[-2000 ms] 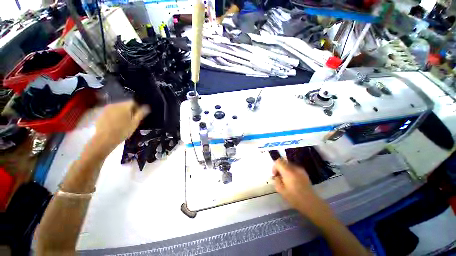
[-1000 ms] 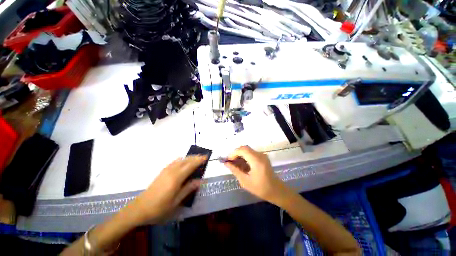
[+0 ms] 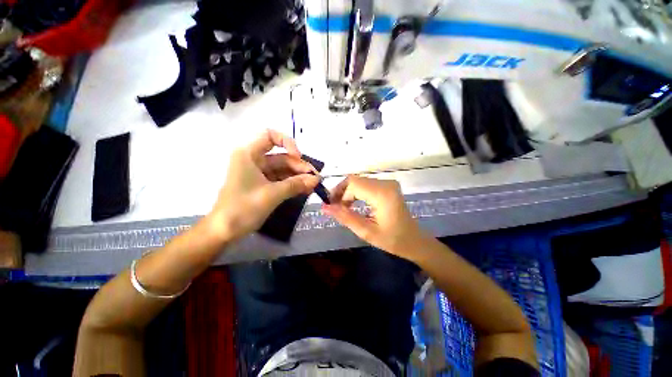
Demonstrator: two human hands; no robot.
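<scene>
A black panel [image 3: 284, 221] lies slanted at the table's front edge, partly under my left hand. My left hand [image 3: 269, 180] pinches one end of a small dark strip [image 3: 322, 192] just above the panel's upper end. My right hand [image 3: 372, 213] pinches the strip's other end, close to my left fingertips. The strip is short and mostly hidden by the fingers. The presser foot and needle area [image 3: 343, 97] of the white sewing machine [image 3: 479, 44] is beyond my hands, apart from the pieces.
Black and grey strips [image 3: 490, 118] lie right of the needle. A single black panel [image 3: 111, 177] and a panel stack [image 3: 37, 184] lie left. Black cut pieces [image 3: 243, 55] are upper left. A measuring tape [image 3: 457, 211] runs along the front edge. A blue crate [image 3: 516, 287] is lower right.
The view has tilted down and closer. My left hand has gone from pressing on the panel to pinching the small strip with my right hand. Earlier, my left hand was raised at far left.
</scene>
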